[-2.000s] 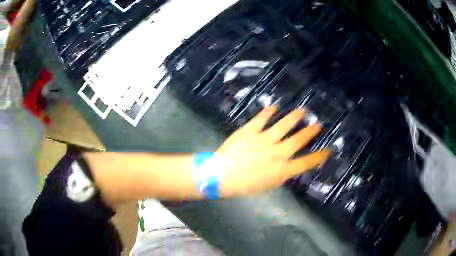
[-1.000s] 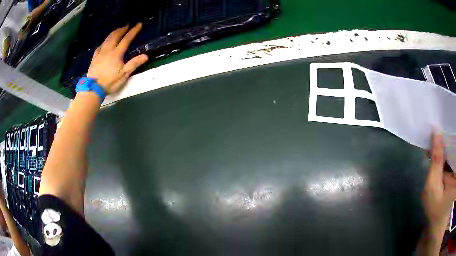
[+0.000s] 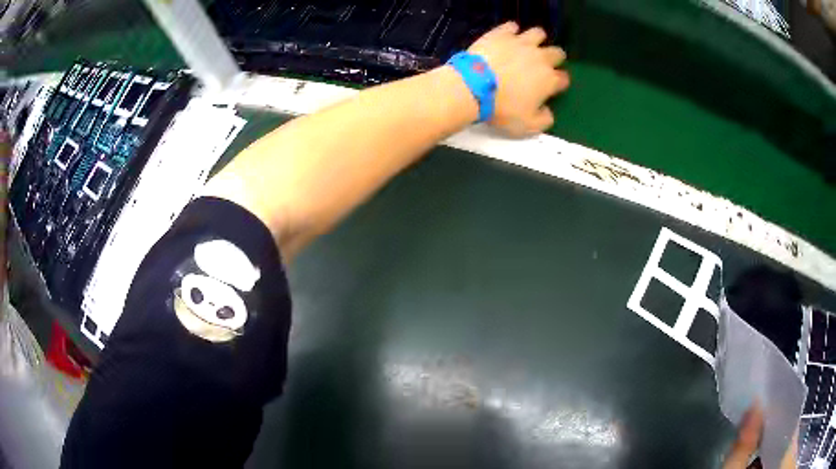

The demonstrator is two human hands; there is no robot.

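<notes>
My left hand (image 3: 521, 81), with a blue wristband, is at the right end of a black blister tray (image 3: 339, 37) on the green belt. Its fingers are apart and slightly curled; their contact with the tray is partly hidden. My right hand (image 3: 747, 438) is at the lower right, mostly cut off by the bottom edge. It pinches a sticker sheet (image 3: 759, 366) with a pale, curled back. White ladder-like cells (image 3: 683, 289) at the sheet's left end are over the bench.
A tray of housings (image 3: 92, 151) with white window borders lies at the left. A pile of white backing sheets (image 3: 160, 206) lies beside it. A white edge rail (image 3: 642, 186) divides bench and belt. Spare sheets (image 3: 820, 385) and a dark soft lump (image 3: 765, 293) are at the right.
The tray my left hand was spread over two seconds ago is now on the belt. My left hand has moved right along it. My right hand still holds the sheet, now lower in view.
</notes>
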